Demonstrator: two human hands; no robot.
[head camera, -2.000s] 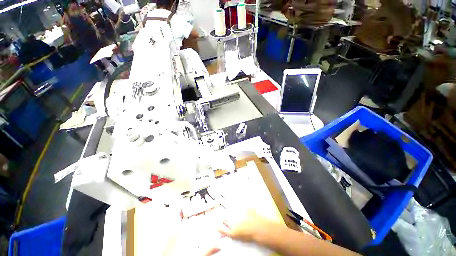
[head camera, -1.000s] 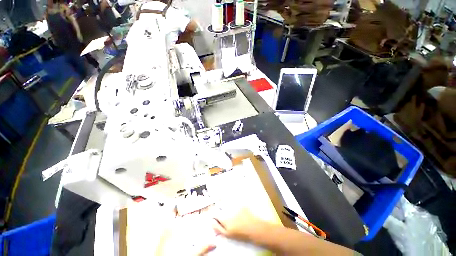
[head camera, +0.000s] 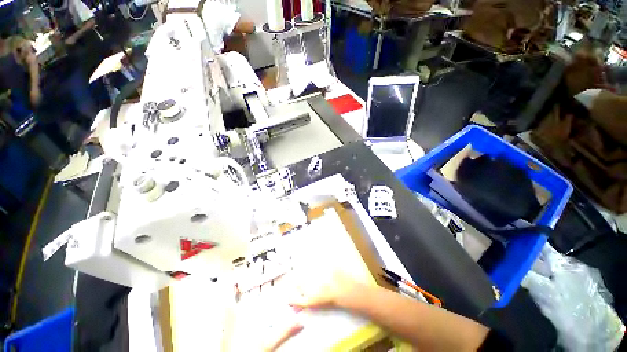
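The white template [head camera: 330,240] lies under the head of the white sewing machine [head camera: 185,199], with brown and yellow strips at its edges. Its surface is strongly overexposed. A small open frame [head camera: 261,275] shows under the head. My right hand [head camera: 333,292] rests on or just over the template, fingers pointing left; its outline is washed out. Only washed-out fingers of my left hand [head camera: 282,338] show at the bottom edge. Whether either hand holds anything cannot be told. Orange-handled snips [head camera: 419,290] lie at the template's right edge.
White labels [head camera: 382,202] lie on the dark tabletop right of the machine. A blue bin [head camera: 555,213] with black and grey pieces stands right, beside a crumpled clear bag [head camera: 574,295]. Dark material [head camera: 103,313] and another blue bin [head camera: 41,333] are at left. A white-framed screen [head camera: 390,110] stands behind.
The view has shifted, so the machine, bins and snips appear further left and higher. More of the right forearm, a black sleeve edge and a yellow template edge now show. The right hand stays by the small frame.
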